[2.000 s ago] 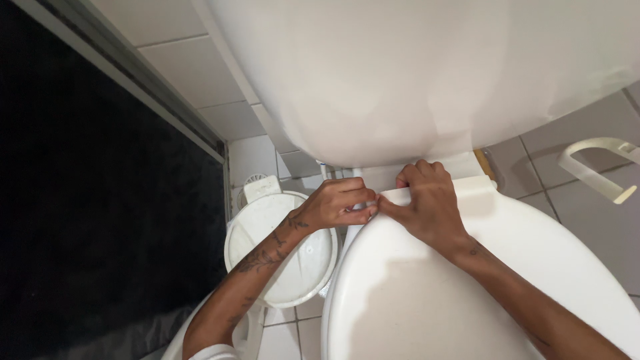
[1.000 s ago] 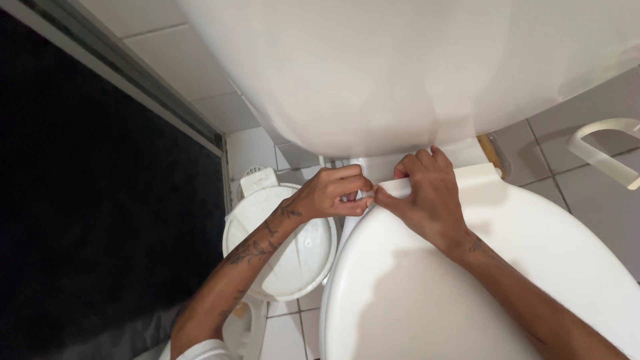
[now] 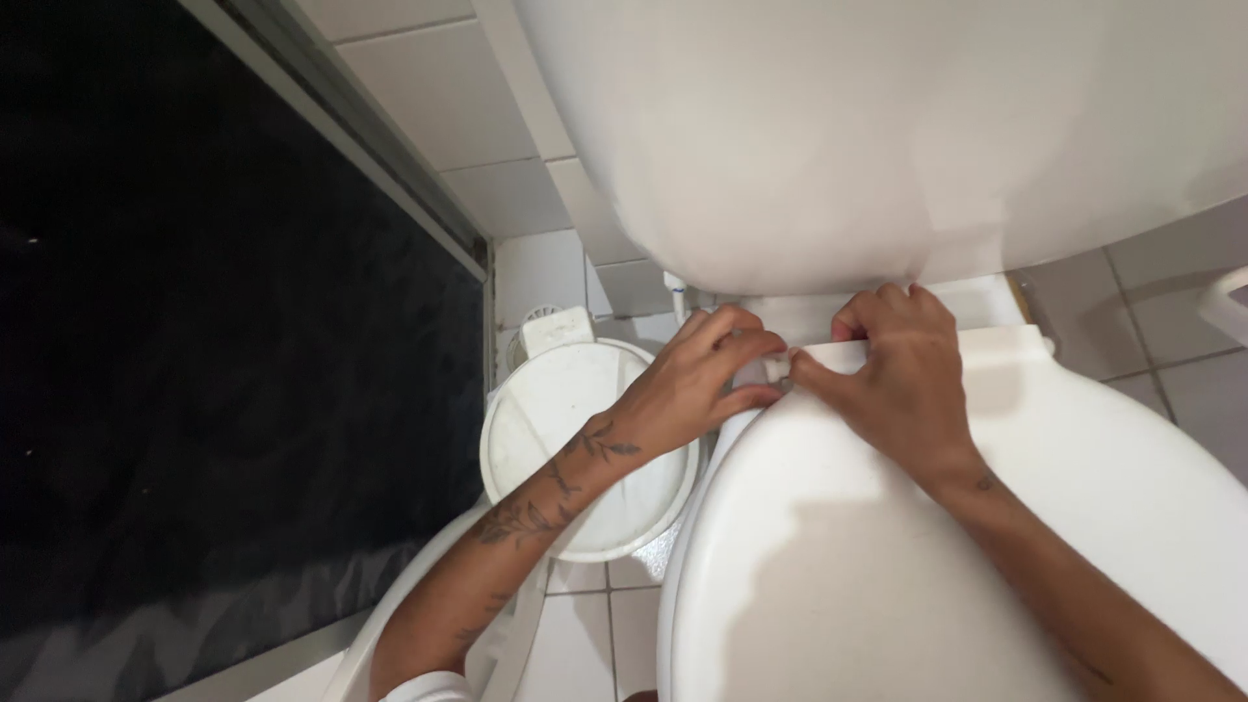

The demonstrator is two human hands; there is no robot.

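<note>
A white toilet lid (image 3: pixel 877 585) lies closed over the bowl, below the white cistern (image 3: pixel 829 146). At the left end of the lid's hinge edge, my left hand (image 3: pixel 717 366) has its thumb and fingers around a small whitish hinge fitting (image 3: pixel 777 369). My right hand (image 3: pixel 892 366) grips the hinge edge just beside it, thumb tip close to the fitting and fingers curled over the back. What lies under my fingers is partly hidden.
Left of the toilet stands a white lidded bin (image 3: pixel 585 448), near a floor drain (image 3: pixel 539 314). A white water hose (image 3: pixel 678 292) hangs behind. A dark shower panel (image 3: pixel 244 341) fills the left; a white curved object (image 3: pixel 1227 304) is at the right edge.
My left hand's fingers have spread a little around the fitting, which shows more clearly between them. My right hand stays on the hinge edge.
</note>
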